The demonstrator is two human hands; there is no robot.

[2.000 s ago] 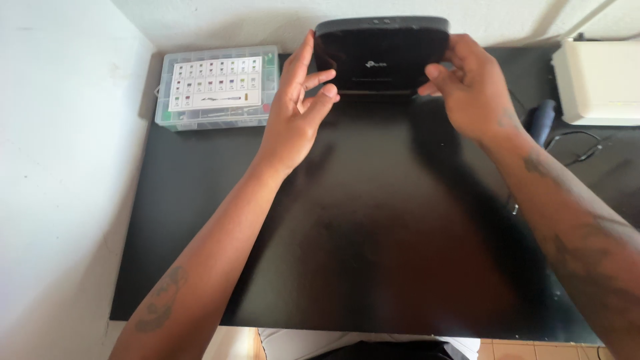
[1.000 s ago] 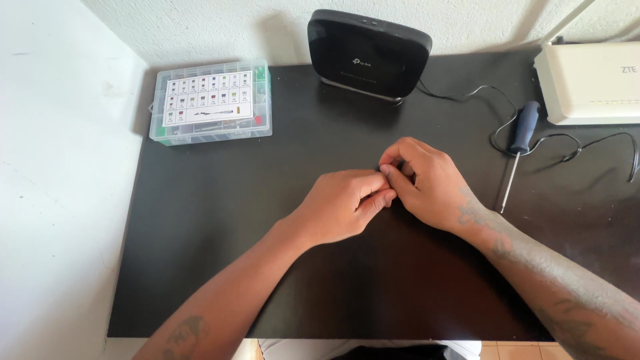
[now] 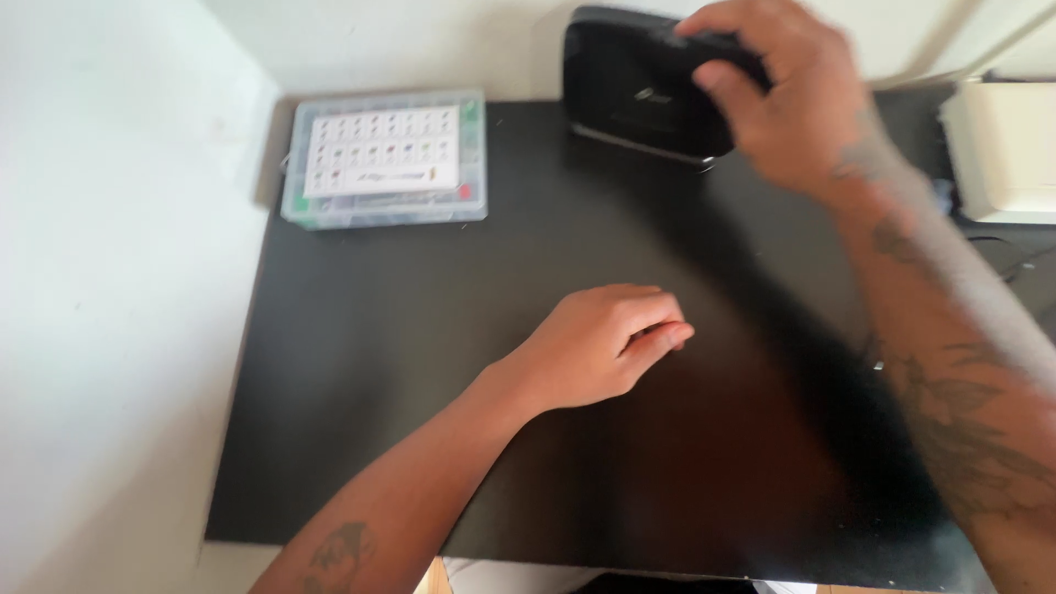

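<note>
A black TP-Link router (image 3: 635, 95) stands upright at the back of the black table (image 3: 511, 256), near the wall. My right hand (image 3: 784, 91) reaches over its right side, thumb on the front and fingers at the top edge, gripping it. The hand is slightly blurred. Over the middle of the table is my left hand (image 3: 615, 342), its fingers curled and thumb against the index finger. Nothing shows between them, though the inside of the fist is hidden.
At the back left lies a clear plastic organizer box (image 3: 384, 157) with a printed chart on its lid. A white device (image 3: 1002, 153) sits at the back right, with a thin dark cable (image 3: 998, 241) below it. A white wall borders the left side.
A second ago both hands met over the middle of the table. My right hand has since moved up to the router and gripped it; my left has stayed near the middle. The forearm now hides the screwdriver.
</note>
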